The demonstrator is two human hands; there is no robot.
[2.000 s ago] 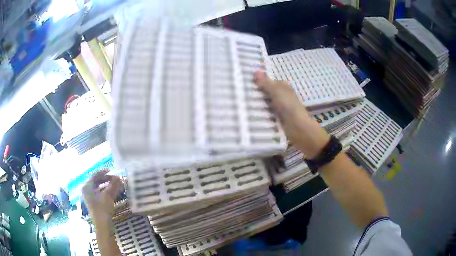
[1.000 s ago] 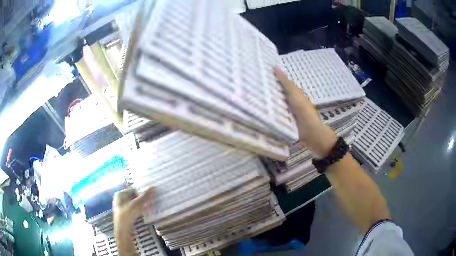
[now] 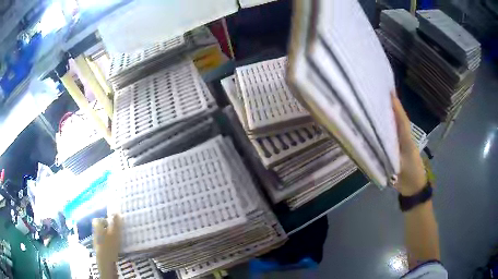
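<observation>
My right hand [image 3: 407, 147] grips a thick bundle of white slotted trays [image 3: 349, 87], held tilted in the air at the upper right. The bundle's top is cut off by the frame edge and slightly blurred. My left hand [image 3: 107, 240] is at the left edge of the front tray stack [image 3: 180, 199], fingers up against its side; whether it grips the stack is hidden. The top tray of that stack lies a little askew and shows rows of dumbbell-shaped slots. The middle tray stack [image 3: 273, 98] stands partly behind the raised bundle.
Another tray stack [image 3: 161, 106] stands behind the front one. Tall tray piles [image 3: 442, 65] stand at the far right. A bright blue packet [image 3: 90, 193] lies at the left, near clear plastic bags [image 3: 46, 190]. A blue stool [image 3: 284, 266] is below the bench edge.
The right hand has carried the tray bundle rightward and tilted it more steeply, uncovering the stacks behind. The left hand remains by the front stack. The view has shifted somewhat.
</observation>
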